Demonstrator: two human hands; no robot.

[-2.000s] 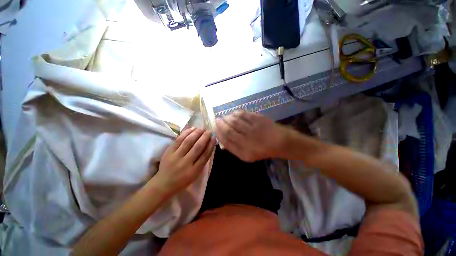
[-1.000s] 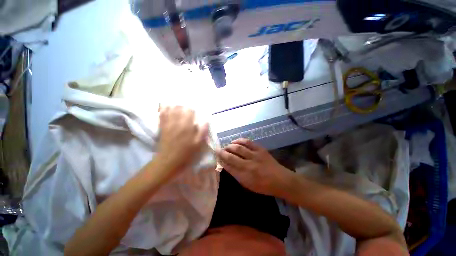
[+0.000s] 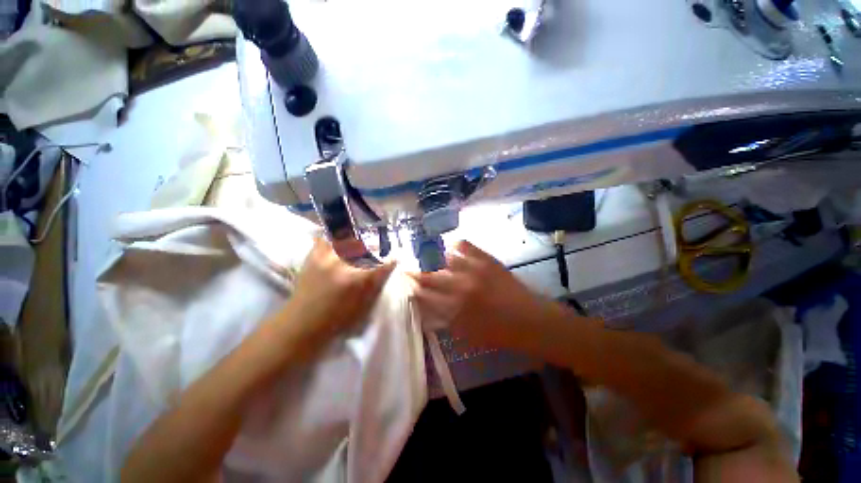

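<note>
The cream garment piece [image 3: 208, 302] lies over the table's left front and hangs down towards my lap. The white sewing machine [image 3: 566, 85] with a blue stripe spans the top. My left hand [image 3: 335, 283] pinches the cloth just below the presser foot and needle area [image 3: 385, 241]. My right hand [image 3: 463, 288] is at the cloth's right edge beside it, fingers closed on the edge. A narrow cream strip [image 3: 444, 373] hangs below my right hand. Glare and my fingers hide the exact spot under the needle.
Yellow-handled scissors [image 3: 714, 247] lie right on the table. A black phone [image 3: 561, 209] with a cable lies behind my right hand. The table ruler [image 3: 491, 349] runs along the front edge. Cream cloth pieces [image 3: 66, 66] are heaped at far left. Pale cloth [image 3: 699, 377] lies at lower right.
The view has shifted up, showing more of the machine head. Both hands and the cloth edge have moved from the table's front edge up to the needle area.
</note>
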